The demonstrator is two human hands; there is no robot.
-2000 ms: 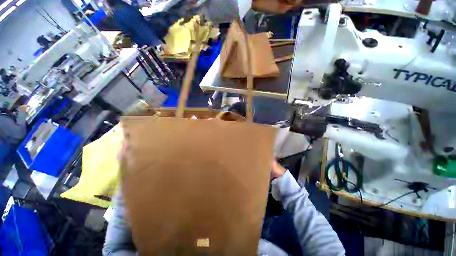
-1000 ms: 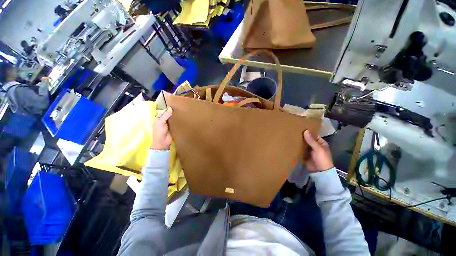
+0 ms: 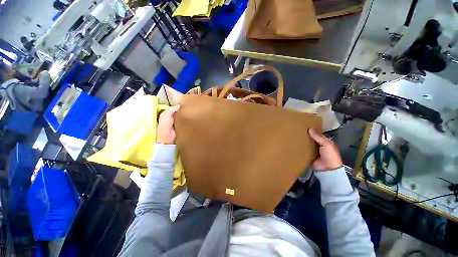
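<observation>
A brown tote bag [image 3: 246,145] is held up over my lap, its plain panel facing me and its wide mouth at the top. A small pale gold label [image 3: 229,191] sits near its base. The looped handles [image 3: 280,83] stand above the mouth. My left hand [image 3: 167,124] grips the bag's upper left side, thumb on the front. My right hand [image 3: 325,150] grips the right side, thumb on the front. The other fingers are partly hidden behind the bag.
A yellow heap [image 3: 131,133] lies at left. Another brown bag [image 3: 283,20] lies on the side table [image 3: 281,58]. Green-handled scissors [image 3: 382,164] lie on the machine table at right, below the sewing machine [image 3: 369,95]. Blue bins [image 3: 52,203] and a person [image 3: 25,93] are at far left.
The bag was upright and close to the camera, hiding most of both hands. It is now lower and tilted back with both hands visible. Since one second ago it has shifted only slightly.
</observation>
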